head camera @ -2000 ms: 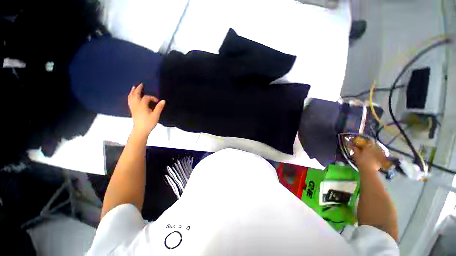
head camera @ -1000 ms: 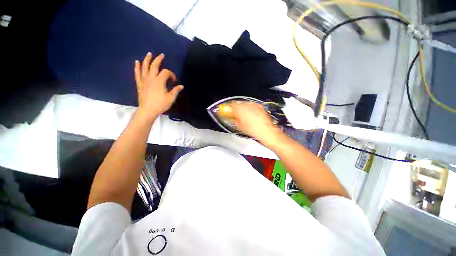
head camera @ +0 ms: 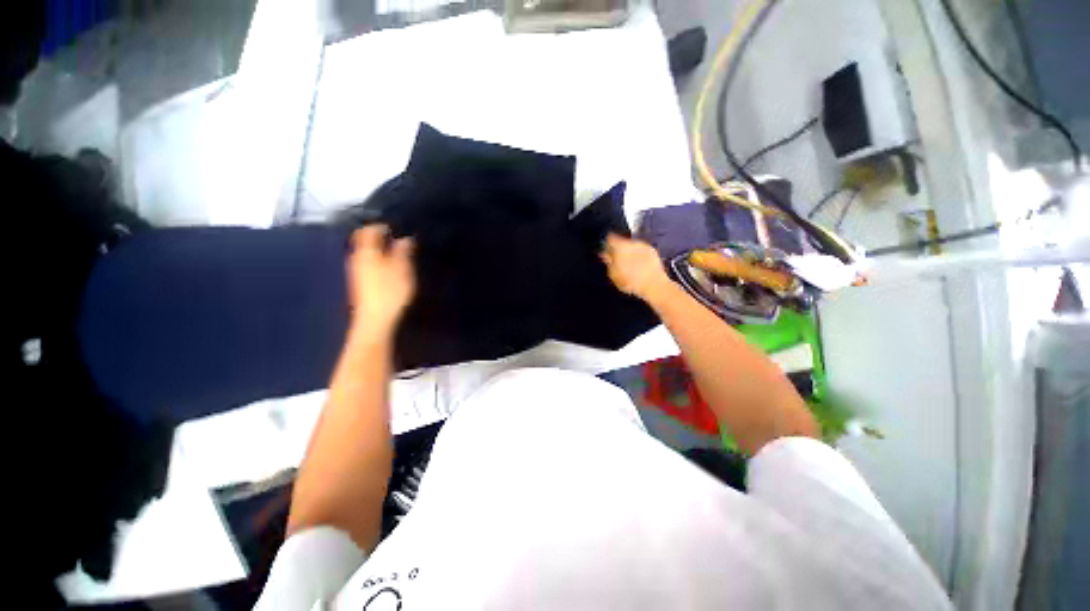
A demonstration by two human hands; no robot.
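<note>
The black garment (head camera: 490, 257) lies over the right part of the navy pressing board (head camera: 227, 310), with one part folded up towards the back. My left hand (head camera: 383, 277) holds the garment's left edge; the fingers are blurred. My right hand (head camera: 631, 263) grips the garment's right edge near a raised corner. The steam iron (head camera: 741, 281) stands on the rest at the board's right end, just right of my right hand, and no hand touches it.
A large black heap (head camera: 60, 358) is at the left. A white cover (head camera: 502, 90) lies behind the board. Yellow and black lines hang above the iron. A green container (head camera: 801, 346) and a red item (head camera: 679, 394) are below the rest.
The iron was first at the rest, then on the garment, and is now back at the rest, released. Both hands have now taken hold of the garment. The view has shifted.
</note>
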